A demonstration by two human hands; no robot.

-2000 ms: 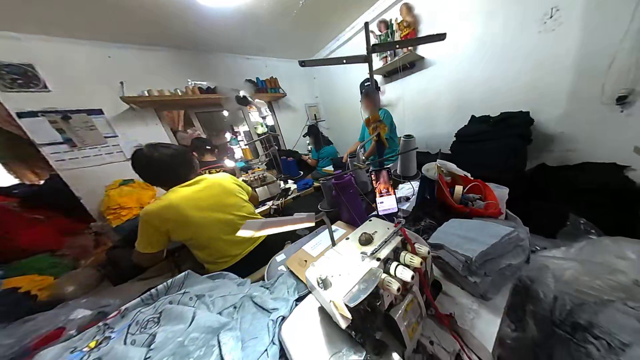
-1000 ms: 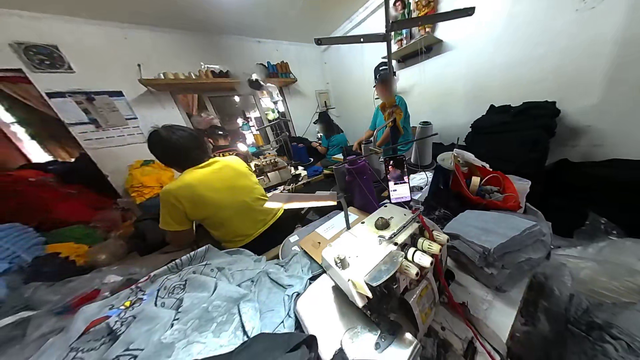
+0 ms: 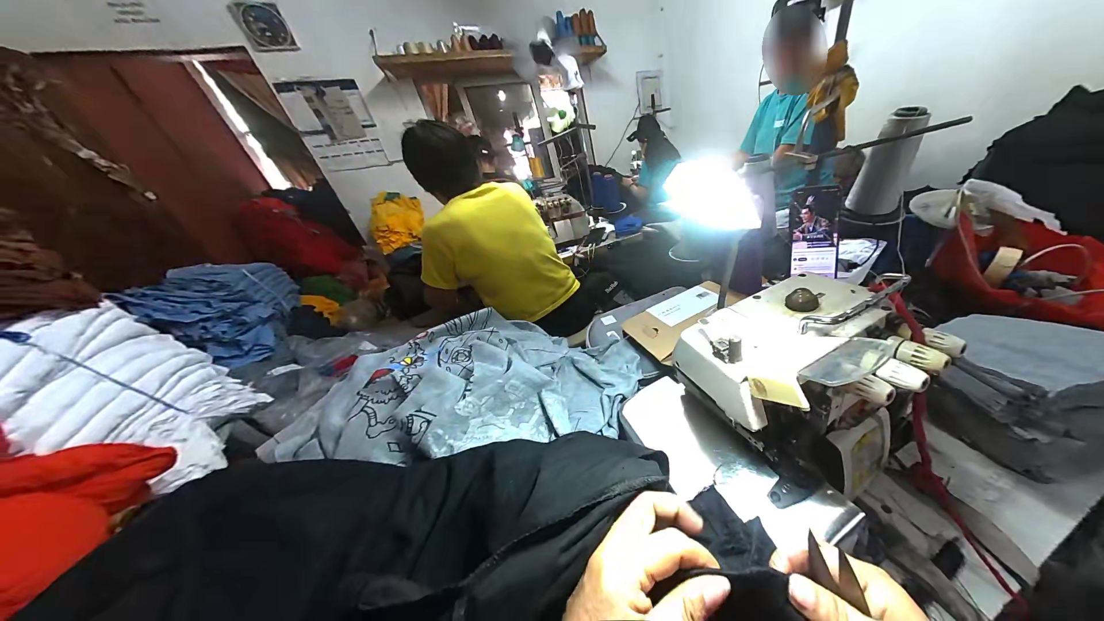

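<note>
My left hand (image 3: 647,565) pinches the edge of a black cloth garment (image 3: 414,517) at the bottom centre. My right hand (image 3: 845,582) grips the same cloth a little to the right, and dark pointed blades, which look like thread snips (image 3: 832,573), stick up from it. Behind my hands stands a white overlock sewing machine (image 3: 742,345) with several tension dials (image 3: 906,366) and a metal work plate (image 3: 690,440). The garment's seam runs up from my left hand. Part of each hand is cut off by the frame's bottom edge.
Grey printed fabric (image 3: 483,388) lies left of the machine. Stacked white cloth (image 3: 112,388) and red cloth (image 3: 78,492) are at far left, grey folded cloth (image 3: 1026,354) at right. A lit lamp (image 3: 711,194) glows behind the machine. Other people work beyond, one in a yellow shirt (image 3: 500,250).
Both my hands have come into view with the black garment, of which only a dark part showed at the bottom edge before. The lamp now glares brightly. The view has swung left and down.
</note>
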